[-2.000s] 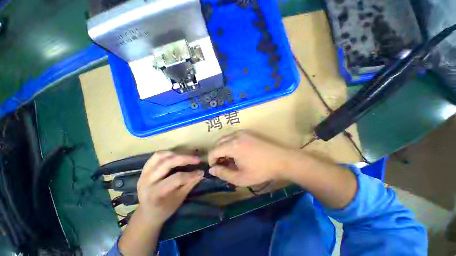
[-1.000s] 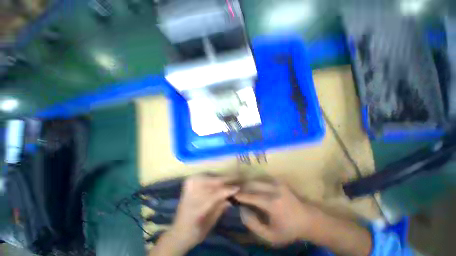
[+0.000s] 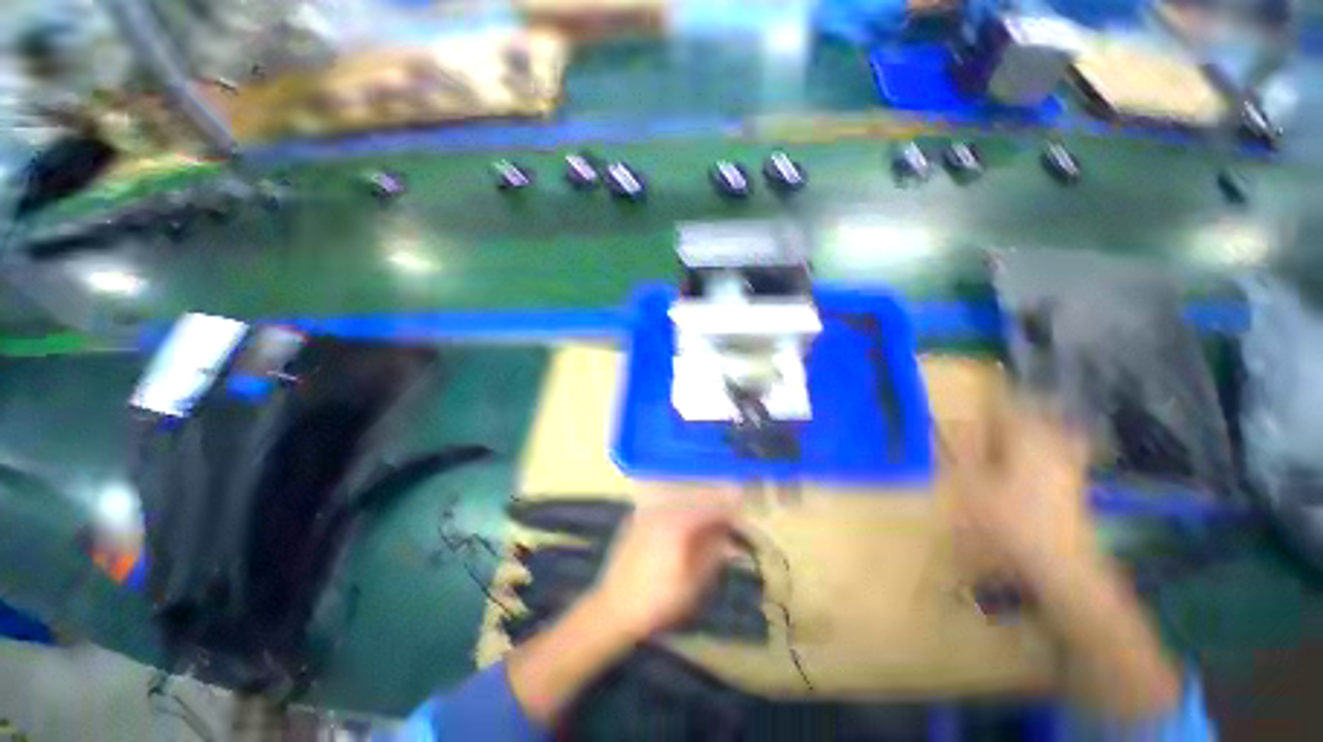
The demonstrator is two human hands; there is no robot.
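My left hand [image 3: 670,563] is low at the centre, fingers curled on a black headband end; a thin dark wire [image 3: 788,609] trails from beside its fingertips. Other black padded headbands [image 3: 569,568] lie side by side on the cardboard mat [image 3: 871,580], under and left of this hand. My right hand [image 3: 1027,486] is raised at the right of the mat, strongly blurred; whether it holds anything cannot be told. A small dark piece [image 3: 1001,596] shows beside my right forearm, too blurred to name. The screwdriver cannot be made out.
The blue tray [image 3: 630,420] with the white-silver screw feeder [image 3: 747,326] stands at the mat's back. A grey bag [image 3: 1103,326] lies right, clear plastic [image 3: 1291,420] far right. A dark headband pile [image 3: 261,507] lies left. Several round black pieces [image 3: 625,180] sit on the green belt.
The view has tilted up, showing the belt and the far side. My hands, together before, are now apart: my right hand has moved right and away, my left stays over the headbands.
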